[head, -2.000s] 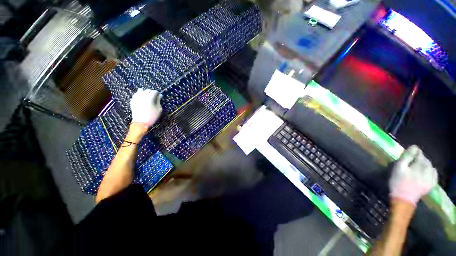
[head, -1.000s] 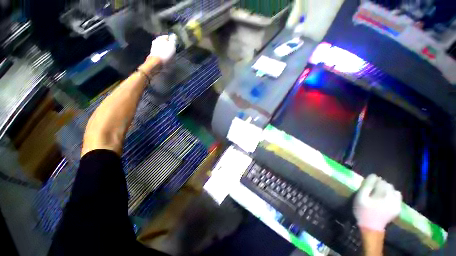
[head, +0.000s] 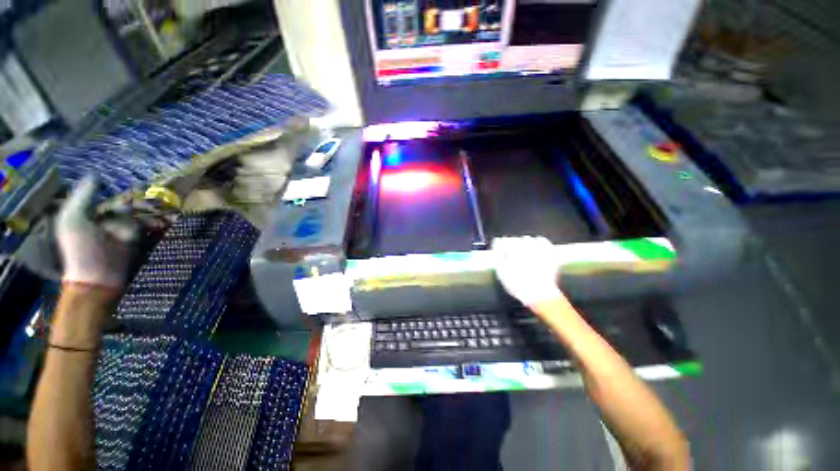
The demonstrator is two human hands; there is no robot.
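My left hand, white-gloved and blurred, is raised at the left, by the near left end of long blue striped panels. I cannot tell whether it touches or holds one. Stacks of blue circuit board panels stand below and right of it, with more panels at the bottom left. My right hand, also gloved, rests on the machine's padded front bar; its fingertips are not clear. The machine opening has red and blue light, a thin rail and no panel in sight.
A black keyboard and mouse lie on the shelf below the bar. White papers are left of the keyboard. A monitor stands behind the opening. A white handheld device and a red button are on the machine's top.
The view has swung right, with the machine now central. My left hand has moved from over the stacks to the far left of the picture. My right hand stays on the bar, farther left along it.
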